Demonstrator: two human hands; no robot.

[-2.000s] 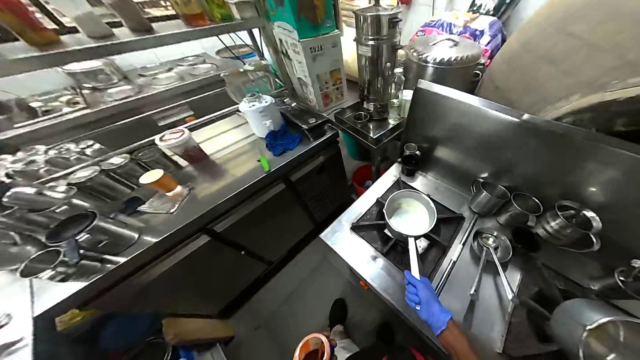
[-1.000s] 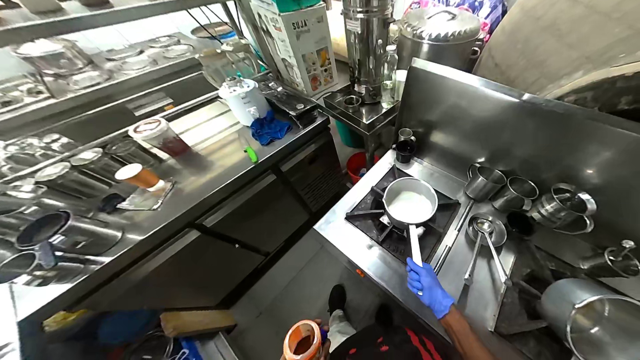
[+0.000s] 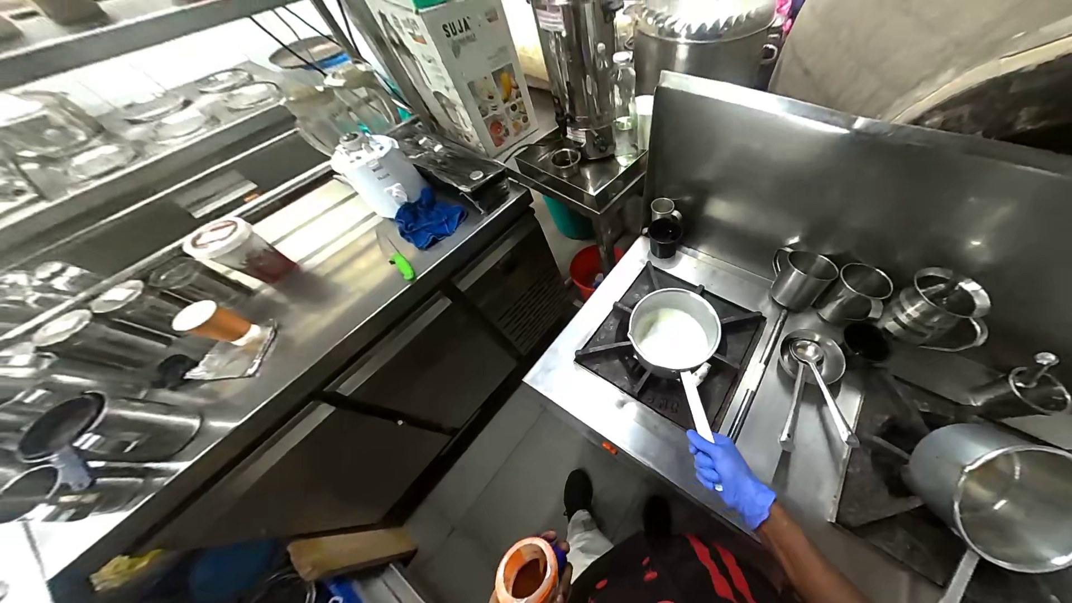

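My right hand [image 3: 727, 476], in a blue glove, grips the long handle of a metal saucepan [image 3: 675, 330]. White liquid lies in the pan, which rests on the grate of a gas burner [image 3: 615, 353]. Low in the view, my left hand [image 3: 563, 569] is wrapped around an orange-rimmed jar [image 3: 526, 571] with reddish-brown contents; most of that hand is hidden behind the jar and by the frame's edge. Two metal ladles [image 3: 809, 352] lie in a small steel bowl [image 3: 831, 369] to the right of the burner.
Steel mugs [image 3: 803, 279] line the stove's back panel [image 3: 804, 167]. A large pot [image 3: 992, 494] is at the right. On the left counter [image 3: 335, 327] stand a white blender base [image 3: 381, 176], a paper cup [image 3: 213, 322] and a lidded container [image 3: 239, 249], near a green-handled knife [image 3: 402, 266] and blue cloth [image 3: 429, 219].
The saucepan and my right hand on its handle have shifted slightly on the burner since the earliest frame. The jar shows lower in the view, which has itself moved somewhat.
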